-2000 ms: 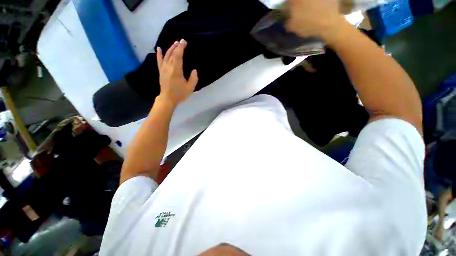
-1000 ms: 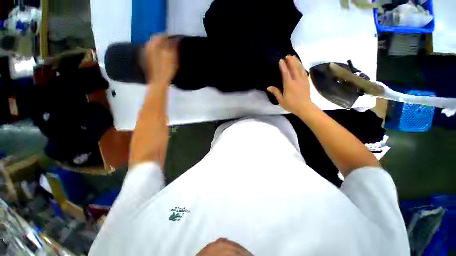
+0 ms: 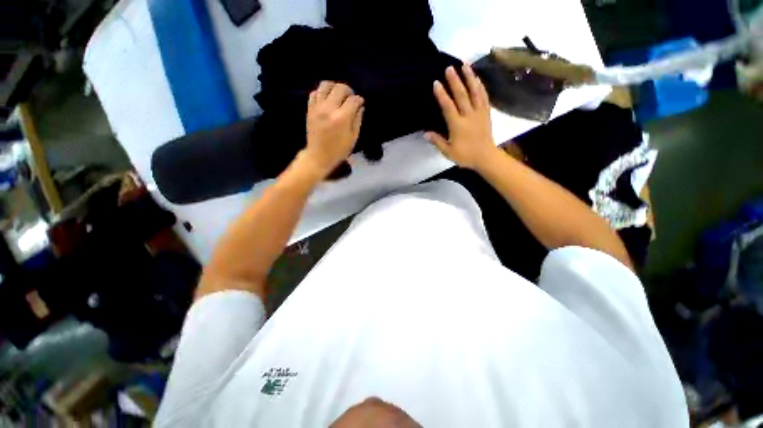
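The black garment (image 3: 385, 84) lies bunched over the grey padded sleeve board (image 3: 209, 163), whose rounded left end sticks out bare. My left hand (image 3: 333, 125) is on the garment's near side with its fingers curled into the cloth. My right hand (image 3: 467, 121) rests on the garment's right part, palm down, fingers apart. The steam iron (image 3: 523, 88) sits just right of my right hand, dark soleplate showing under its tan handle, not held. Its whitish hose (image 3: 678, 65) runs off to the right.
The white table (image 3: 125, 84) carries a blue strip (image 3: 191, 63) and a small dark phone-like object (image 3: 241, 8) at the left. Black garments with white lace (image 3: 619, 188) lie by the near right edge. A blue basket (image 3: 682, 88) stands beyond the right edge. Dark cloth heaps lie lower left.
Two seconds ago my right hand held the iron; it is now on the garment. Since one second ago my left hand has moved right from the board's end onto the cloth, now more bunched. The view has tilted.
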